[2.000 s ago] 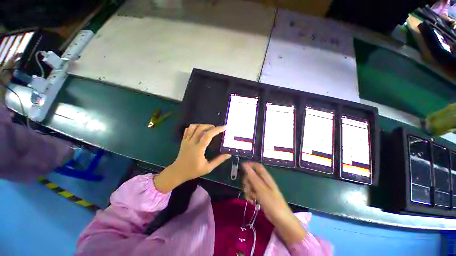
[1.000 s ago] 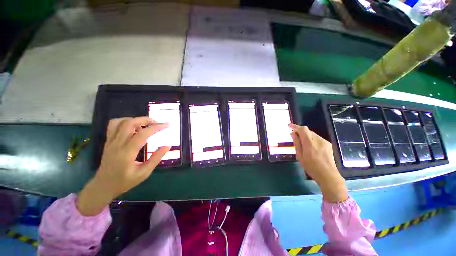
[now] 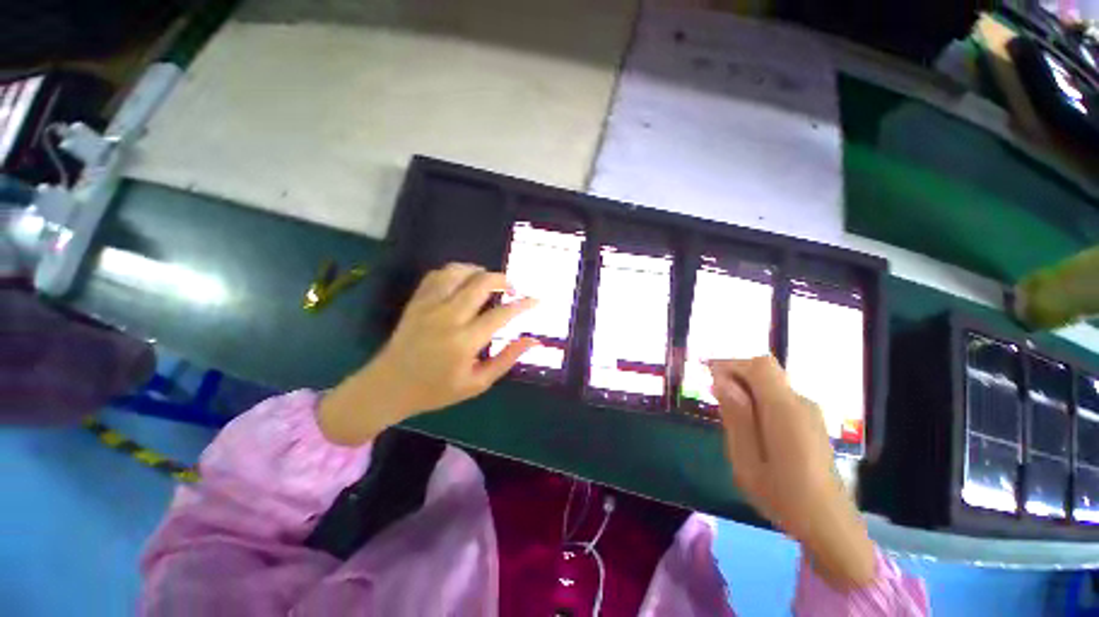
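Observation:
A black phone tray (image 3: 452, 199) lies in front of me, its leftmost slot bare. Several phones stand in its other slots with lit white screens. My left hand (image 3: 448, 338) is over the leftmost phone (image 3: 545, 283), fingers apart and fingertips at its screen, holding nothing. My right hand (image 3: 774, 440) is at the lower part of the third phone (image 3: 730, 301), with a fingertip at its screen, where a green block shows. The rightmost phone (image 3: 827, 344) shows a red-orange block at its bottom. A white cable (image 3: 599, 560) hangs down my chest.
A second tray (image 3: 938, 416) with dark-screened phones is at the right. A small yellow-gold item (image 3: 325, 289) lies left of the tray. A white power strip (image 3: 90, 217) is far left. Pale boards (image 3: 398, 90) lie behind the tray. A yellow-green post (image 3: 1061, 293) stands at the right edge.
The view has turned and shifted. My right hand has moved left from the rightmost phone to the third. My left hand remains at the leftmost phone. Coloured blocks on the two right screens have changed.

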